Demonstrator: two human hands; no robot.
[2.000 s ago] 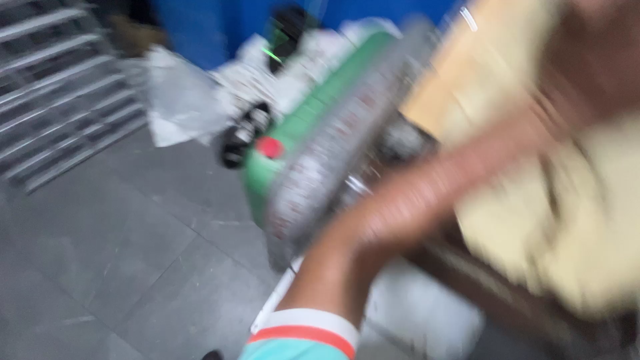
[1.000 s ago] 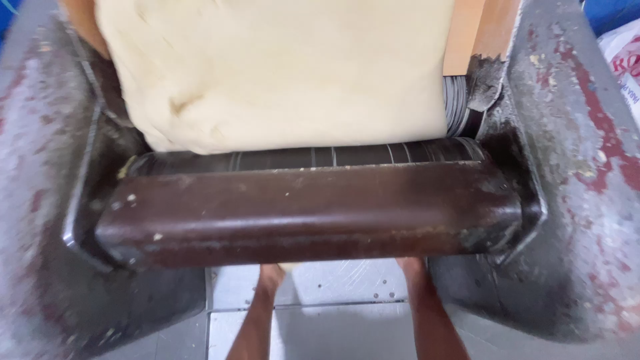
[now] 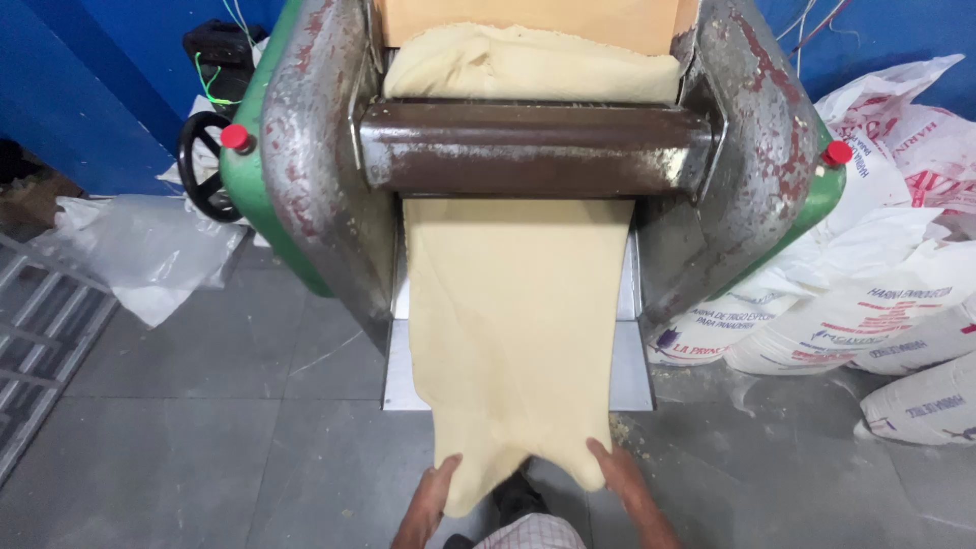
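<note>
A wide sheet of dough (image 3: 518, 305) hangs out from under the brown metal guard (image 3: 534, 149) of a dough sheeter and stretches toward me over a metal tray (image 3: 631, 358). My left hand (image 3: 433, 492) grips its lower left corner, thumb on top. At the lower right corner, my right hand (image 3: 619, 473) holds the dough the same way. Between the hands the dough's edge sags inward. Behind the guard, a thick fold of dough (image 3: 534, 65) rests on the rollers against a wooden board (image 3: 534, 17).
Red buttons (image 3: 235, 137) sit on both green sides of the sheeter, with a black handwheel (image 3: 204, 166) at left. Printed flour sacks (image 3: 862, 305) stand at right. Plastic bags (image 3: 164, 236) and a metal rack (image 3: 38, 343) lie at left, on a grey tiled floor (image 3: 320, 457).
The dough sheet now reaches out below the guard, held in both hands; one second ago the hands were beneath the guard. Less dough shows above the rollers. The view has widened.
</note>
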